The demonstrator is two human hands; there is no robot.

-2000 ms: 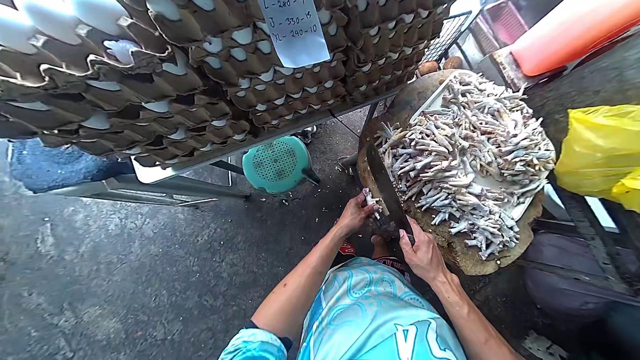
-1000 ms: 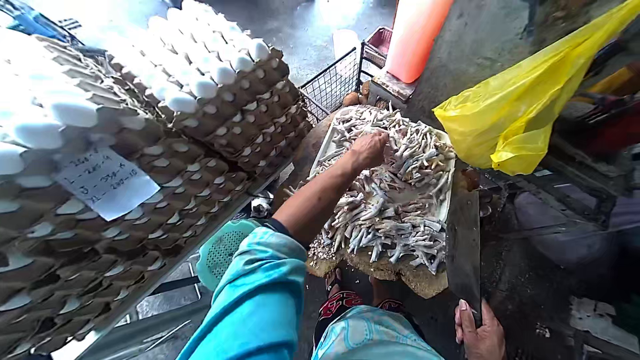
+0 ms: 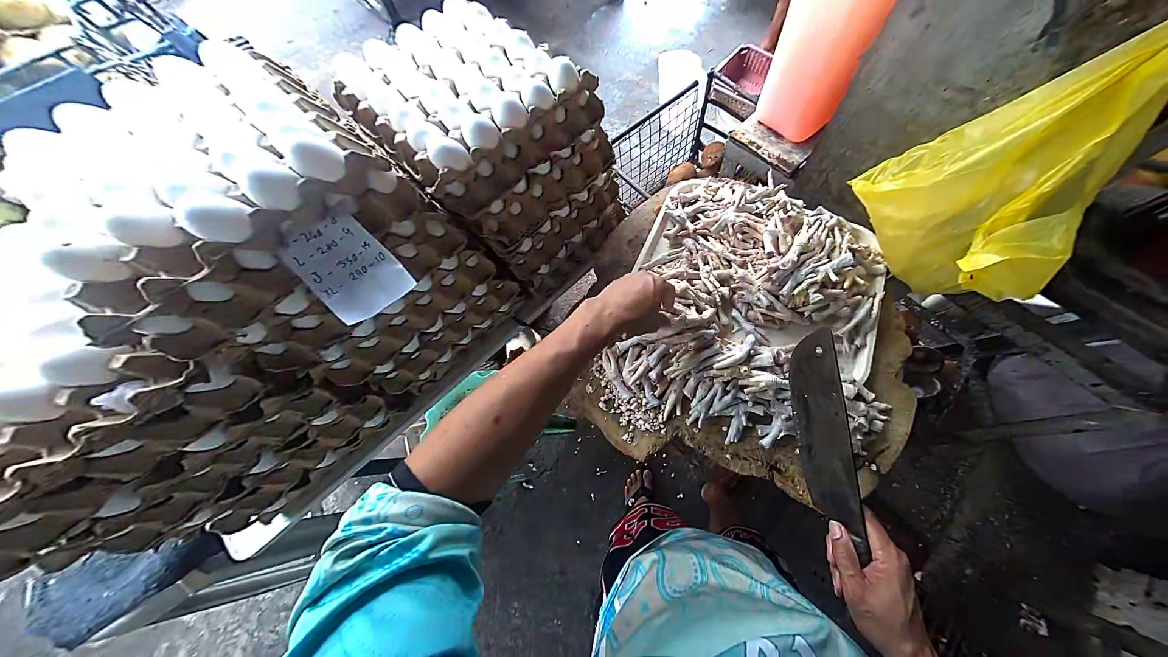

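Note:
A heap of chicken feet fills a white tray and spills onto a thick wooden chopping block. At the left side of the heap is my left hand, fingers curled down against the feet; whether it grips any is hidden. My right hand, low at the right, holds a cleaver by its handle. The broad dark blade points up and lies over the block's right front part, beside the heap.
Stacked cardboard trays of white eggs stand at left, with a handwritten paper on them. A yellow plastic bag hangs at right. Behind the block are a black wire basket and an orange container. A green stool is partly hidden.
The view has shifted a lot. Two seconds ago my left hand held a small pale piece near the block's edge; now it is at the heap. The cleaver has moved to the heap's right.

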